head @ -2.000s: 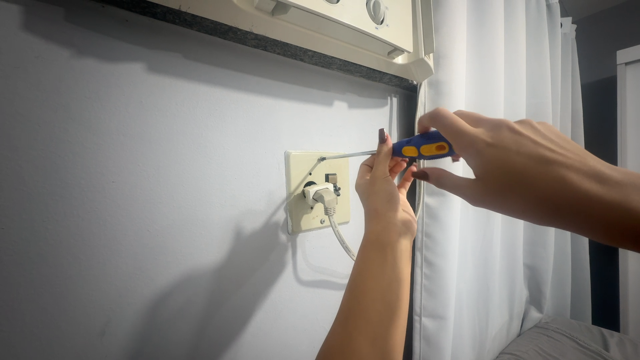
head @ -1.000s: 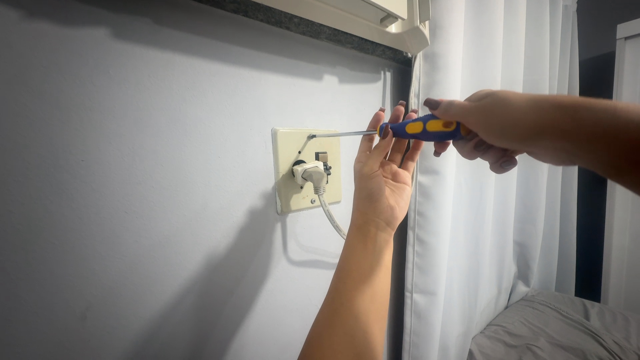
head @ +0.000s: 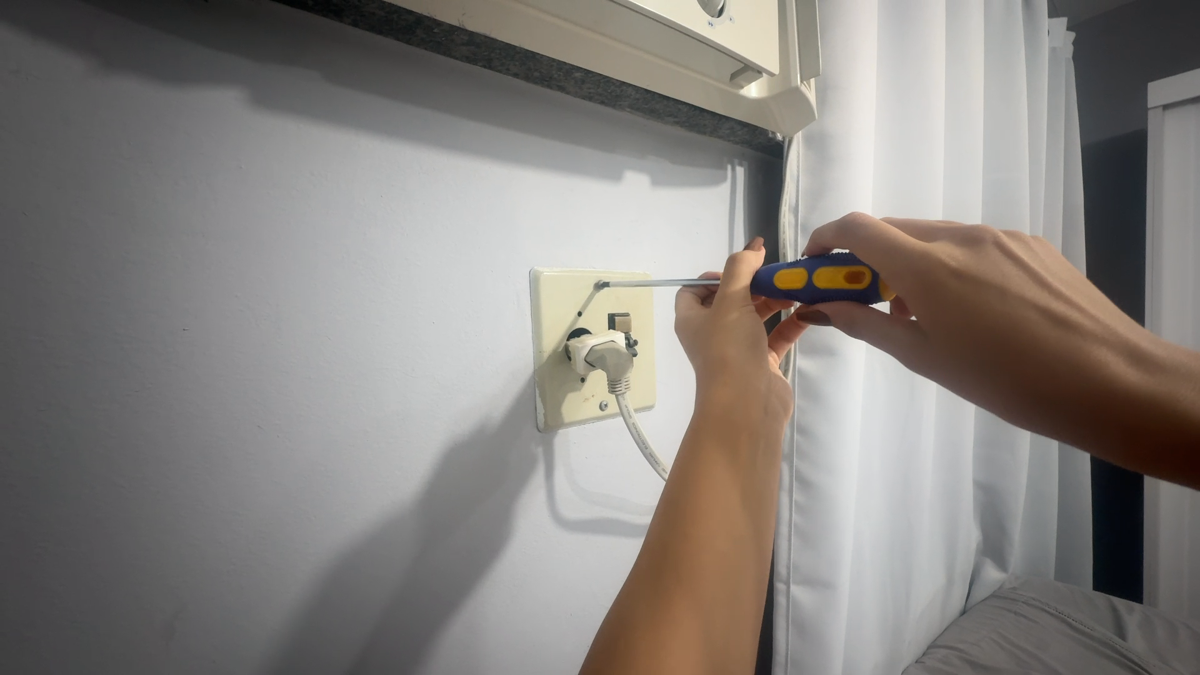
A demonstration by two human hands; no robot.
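A screwdriver with a blue and yellow handle (head: 825, 277) lies level, its tip at the upper screw of a cream wall outlet plate (head: 553, 375). My right hand (head: 966, 300) grips the handle from the right, thumb below and fingers above. With its fingers around the shaft near the handle's front, my left hand (head: 736, 328) steadies the screwdriver. A white plug (head: 605, 358) with a grey body sits in the plate's socket, its cord (head: 641, 441) hanging down behind my left forearm. Beside the plug is a small switch (head: 620, 322), and a lower screw (head: 604, 406) shows beneath.
A dark stone shelf (head: 562, 80) with a cream appliance (head: 694, 47) on it juts out above the outlet. White curtains (head: 928, 469) hang close on the right, with a cable (head: 787, 197) along their edge. Grey fabric (head: 1050, 628) lies at the lower right.
Against one second ago, the left fingers have closed in around the shaft, where the palm was open beside it. My right hand has changed its hold on the handle.
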